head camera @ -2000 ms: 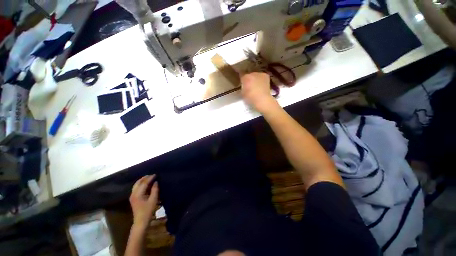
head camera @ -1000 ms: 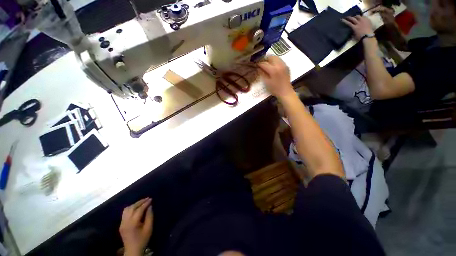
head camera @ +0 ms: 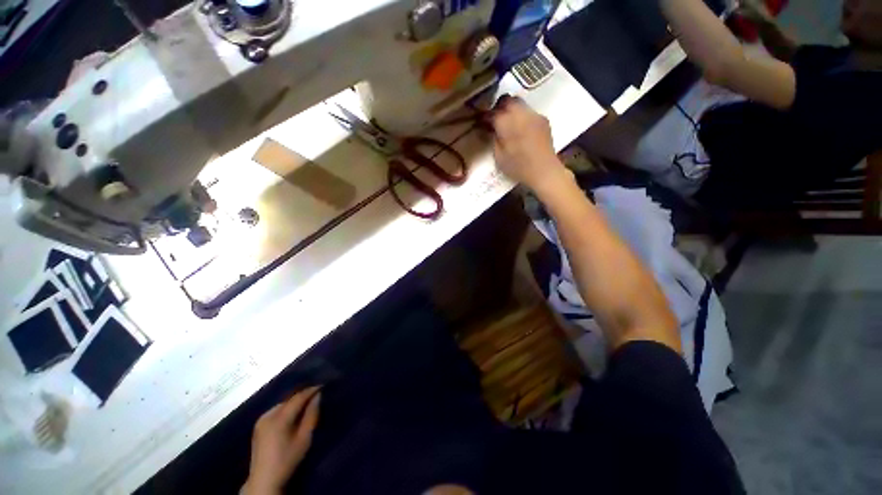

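Note:
My right hand [head camera: 522, 145] is on the table at the foot of the sewing machine [head camera: 319, 48], right of the red-handled scissors [head camera: 411, 174]. Its fingers are bent at a small dark thing; I cannot tell if they grip it. The scissors lie partly open on the machine bed, apart from my hand. My left hand [head camera: 282, 440] is low over my dark clothing, fingers loosely curled and thumb apart, with nothing seen in it. Dark patch pieces with white borders [head camera: 111, 356] lie in a loose pile left of the needle area.
A tan flat strip [head camera: 280, 160] lies on the bed. A small ridged item [head camera: 533, 70] and dark cloth [head camera: 604, 48] are at the right. Another person's arm [head camera: 720, 48] is at the upper right. White cloth [head camera: 629, 232] hangs below the table. A wooden slatted surface [head camera: 517, 363] is below.
My right hand has moved from the scissors to the right, beside the machine's foot. The view has turned right, bringing the other person into view. My left hand has stayed low.

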